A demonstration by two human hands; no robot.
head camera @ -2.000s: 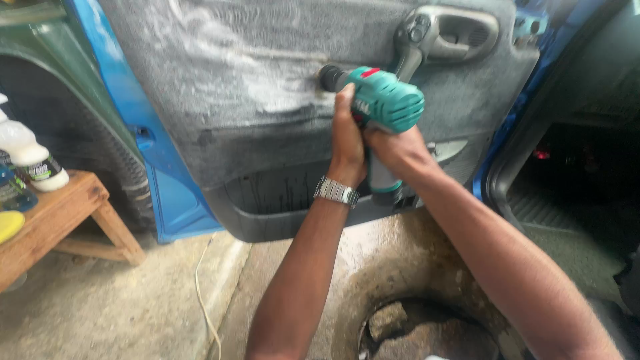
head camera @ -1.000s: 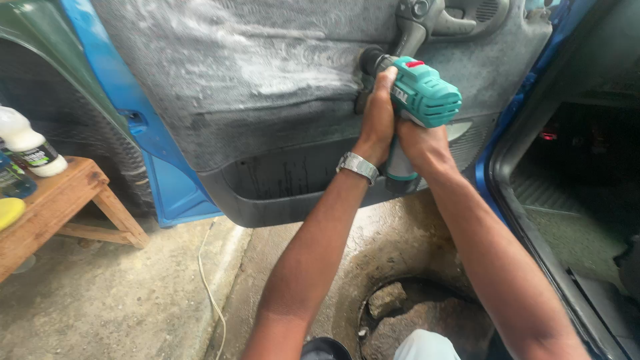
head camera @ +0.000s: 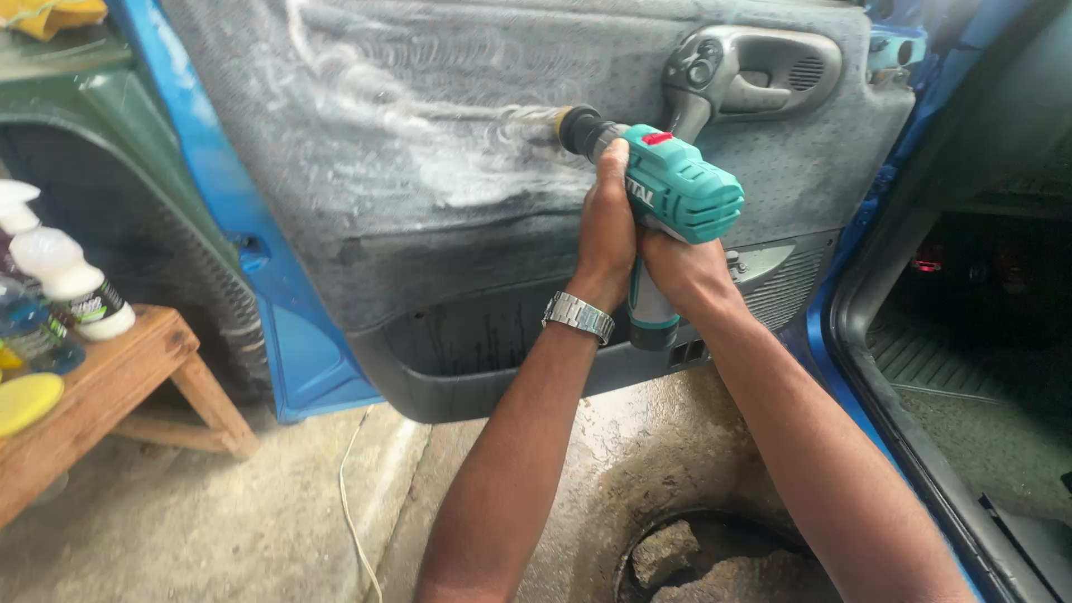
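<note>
A teal cordless drill (head camera: pixel 682 180) with a black chuck end carries a round brush (head camera: pixel 563 126), whose bristles touch the grey fabric of a car door's inner panel (head camera: pixel 469 75). My right hand (head camera: pixel 691 268) is closed around the drill's handle, below the motor housing. My left hand (head camera: pixel 609 222), with a metal-band watch (head camera: pixel 579 316) at the wrist, grips the front of the drill body behind the chuck. White foam (head camera: pixel 477 172) is smeared over the fabric left of and below the brush. The door handle recess (head camera: pixel 779 75) lies to the upper right of the drill.
A wooden bench (head camera: pixel 138 352) at left holds spray and squeeze bottles (head camera: pixel 79 285) and a yellow round pad (head camera: pixel 29 402). A pale cord (head camera: pixel 347 494) crosses the concrete floor. Rocks (head camera: pixel 666 553) lie in a round hole below. The car's door sill (head camera: pixel 888 419) is at right.
The drill, held in both hands, was nearer the door handle one second ago; it has moved left along the panel, away from the handle.
</note>
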